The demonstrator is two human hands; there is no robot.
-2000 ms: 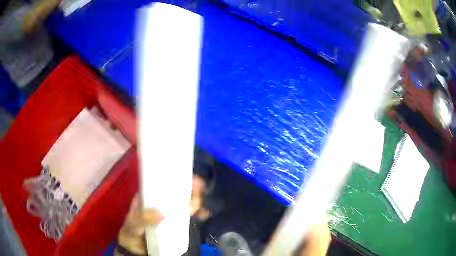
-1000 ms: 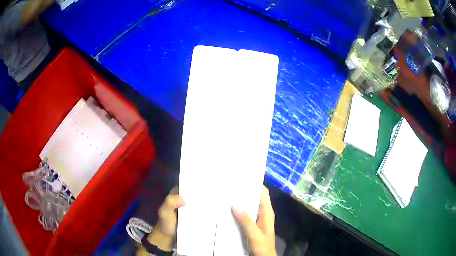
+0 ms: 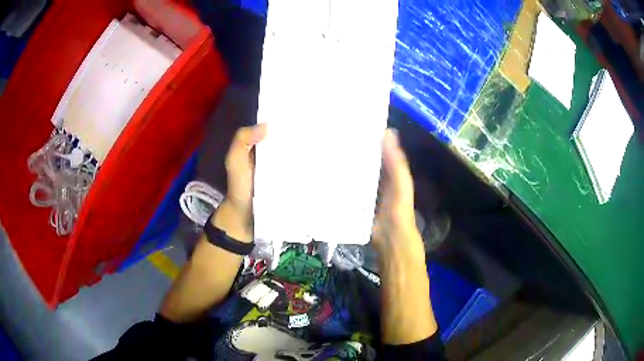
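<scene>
My left hand (image 3: pixel 242 173) and my right hand (image 3: pixel 397 187) hold a pair of long white bars (image 3: pixel 325 134) side by side, one hand on each outer edge. The bars' far ends are cut off by the top of the picture. Clear plastic and cord ends show at their near end. A looped white cord (image 3: pixel 198 202) hangs beside my left wrist, which has a black band. More white bars (image 3: pixel 116 84) lie in the red tote (image 3: pixel 152 151) on the left, with bagged cords (image 3: pixel 60 180) at their near end.
The bench has blue sheeting (image 3: pixel 452 53), clear tape over a tan strip, and a green mat (image 3: pixel 558 190) with a paper sheet (image 3: pixel 553 60) and a notebook (image 3: pixel 605 134). Below my hands are a patterned cloth or clothing (image 3: pixel 303 289) and a blue panel (image 3: pixel 472 314). Grey floor shows with a yellow line.
The view has tilted down. The two bars, held apart two seconds ago, are now side by side. My right hand has moved from the bars' face to their outer edge.
</scene>
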